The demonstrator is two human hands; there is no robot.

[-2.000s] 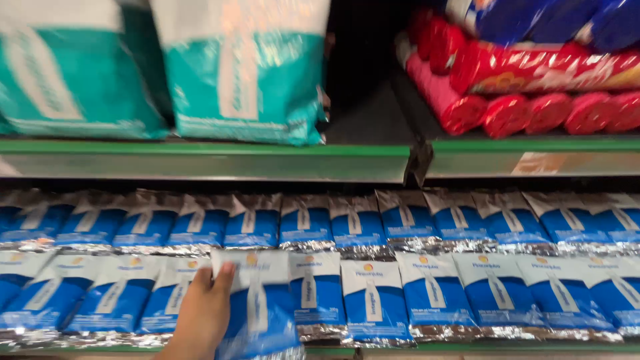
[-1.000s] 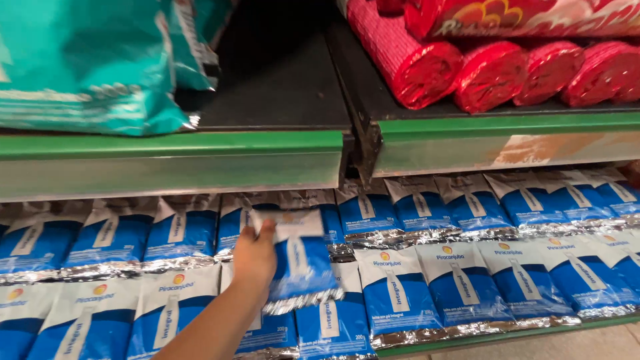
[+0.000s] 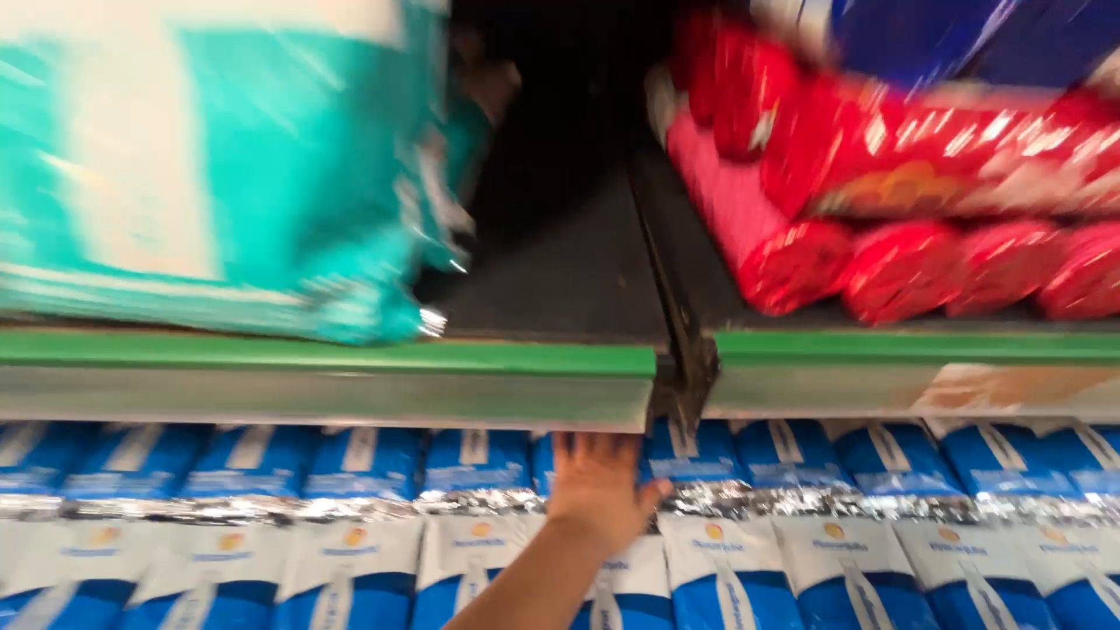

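My left hand (image 3: 599,490) reaches in under the upper shelf's edge, back of the hand up, with its thumb out to the right. It lies flat over a blue and white foil packet (image 3: 542,464) in the back row, its fingertips close under the shelf edge. Similar packets stand on both sides, such as the back-row one (image 3: 700,451) to its right. Nearer to me runs a front row of the same packets, one of them (image 3: 634,569) beside my wrist. My right hand is out of view.
Above is a shelf with a green edge strip (image 3: 332,354). Large teal and white bags (image 3: 289,175) stand on it at the left. On the adjoining shelf (image 3: 875,343) at the right lie stacked red cylindrical packages (image 3: 901,271), with dark blue packages (image 3: 1024,44) above them.
In both earlier frames my left hand held a blue and white packet above the lower rows. It has let go of that packet and now rests on the back row.
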